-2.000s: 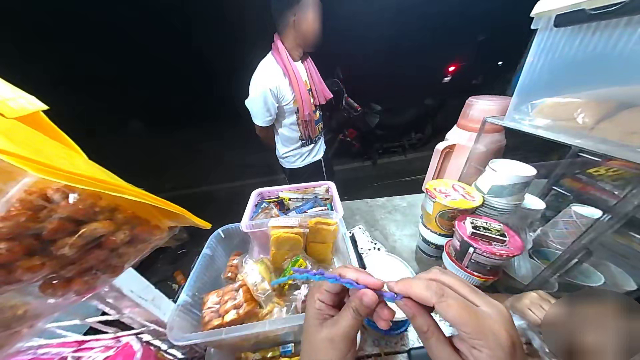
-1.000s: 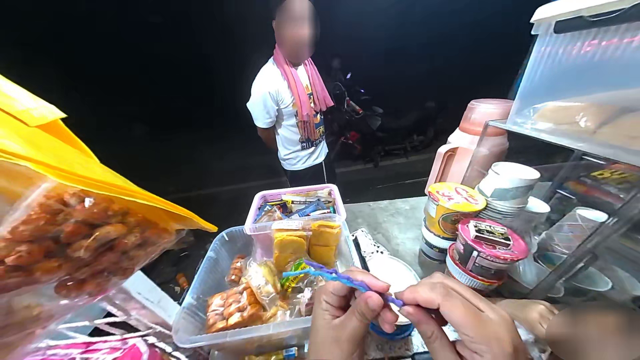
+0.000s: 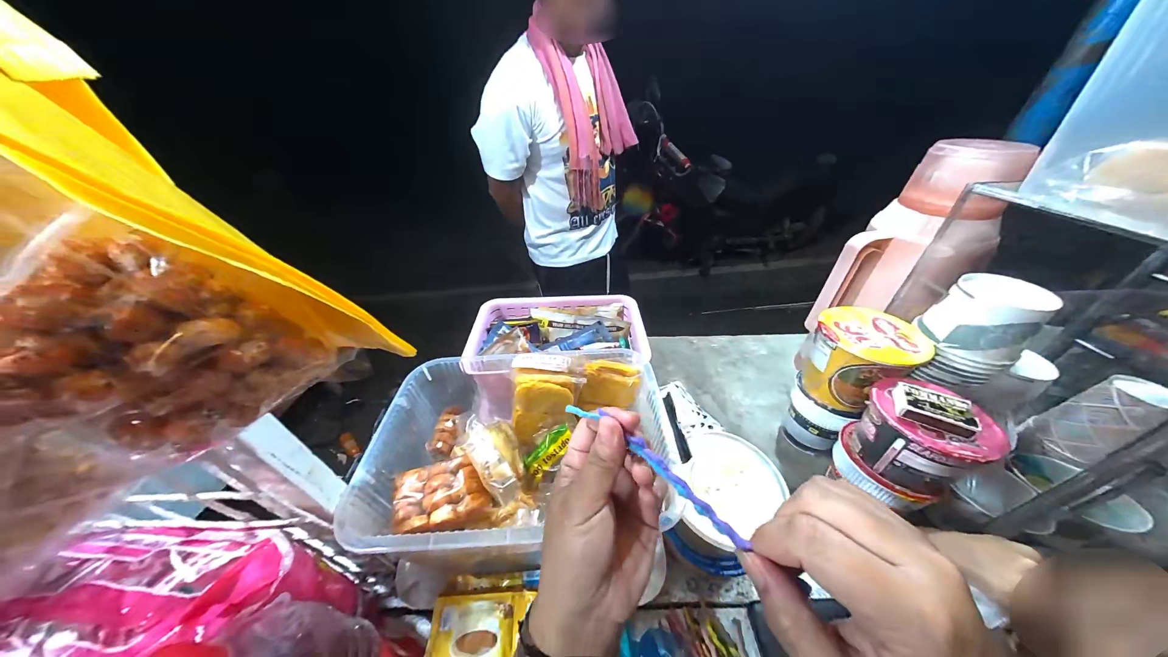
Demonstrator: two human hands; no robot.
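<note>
A twisted blue and purple cord (image 3: 689, 493) runs slantwise between my two hands. My left hand (image 3: 602, 511) pinches it near its light blue end, in front of a clear plastic bin (image 3: 365, 497) of packaged snacks. Lower right, my right hand (image 3: 858, 566) grips the purple end between thumb and fingers. Behind the cord is a round white tub (image 3: 735, 484). Packs of small brown buns (image 3: 443, 493) and yellow biscuits (image 3: 545, 406) lie in the bin, and a pink basket (image 3: 641, 319) of sachets stands at its back.
Instant noodle cups (image 3: 871, 342) and stacked paper cups (image 3: 990, 315), with a matchbox (image 3: 935, 408) on one noodle cup, stand right near a pink jug (image 3: 912, 228). Bagged snacks (image 3: 164, 338) hang at left. A person (image 3: 557, 155) stands beyond the counter. Another person's arm (image 3: 985, 566) shows lower right.
My hands have moved apart, and a longer stretch of the twisted cord now shows between them. The person beyond the counter has turned the head.
</note>
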